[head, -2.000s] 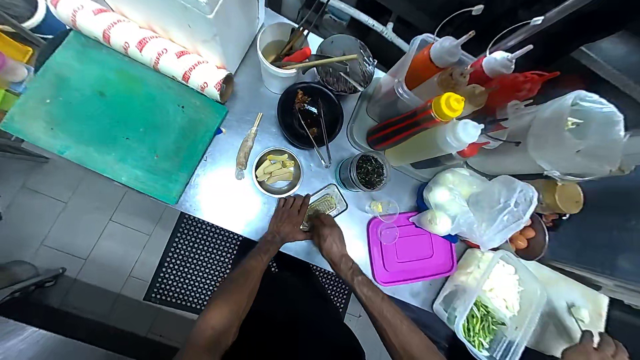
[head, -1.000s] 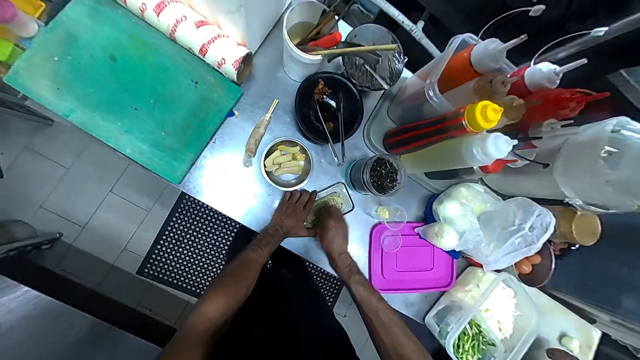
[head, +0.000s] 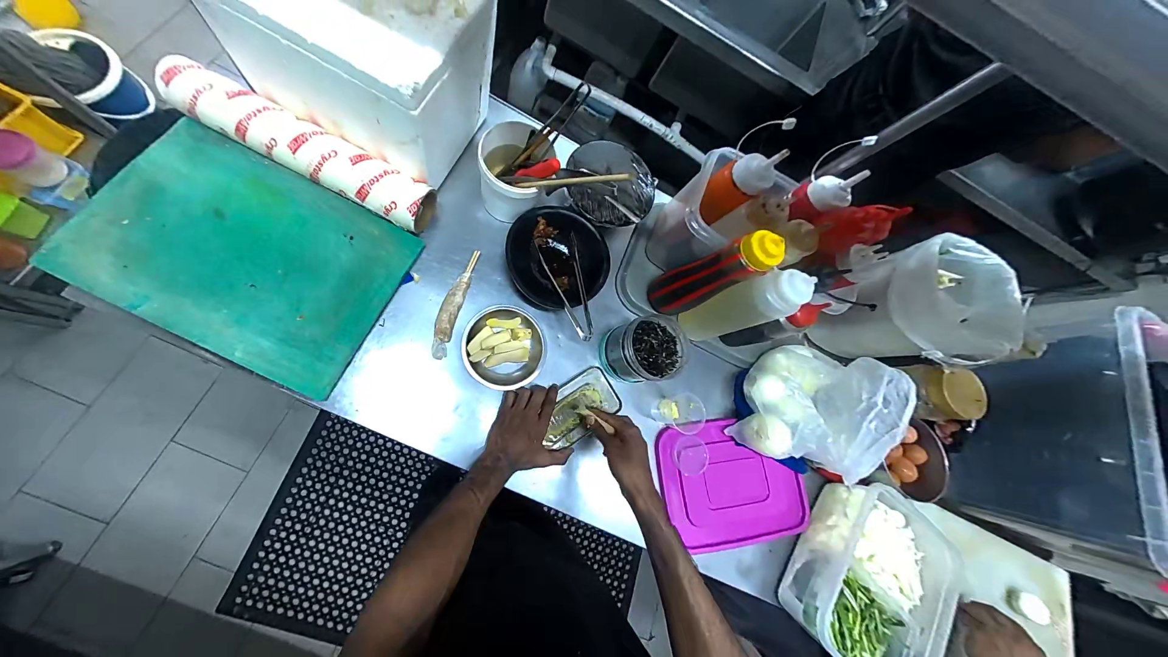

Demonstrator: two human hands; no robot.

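A small rectangular grater tray (head: 584,406) lies on the steel counter, with pale yellow-green pulp on it. My left hand (head: 523,429) rests on its left end and steadies it. Between the fingers of my right hand (head: 622,445) is a pale yellow piece (head: 598,421), its tip against the tray. Just behind my left hand stands a metal bowl (head: 503,348) of peeled pale yellow pieces. A glass jar of dark shreds (head: 644,349) is behind the tray at the right. Small clear cups (head: 683,412) lie to the right, one holding a bit of yellow.
A green cutting board (head: 228,255) and a printed roll (head: 292,141) lie left. Tongs rest in a black bowl (head: 557,255). Squeeze bottles (head: 716,272) stand behind. At the right are a magenta lid (head: 733,488) and a tub of cut vegetables (head: 871,570), with another person's hand (head: 995,630) nearby.
My right hand has shifted slightly off the tray, uncovering the pale piece in its fingers. My left hand stays at the tray's left end.
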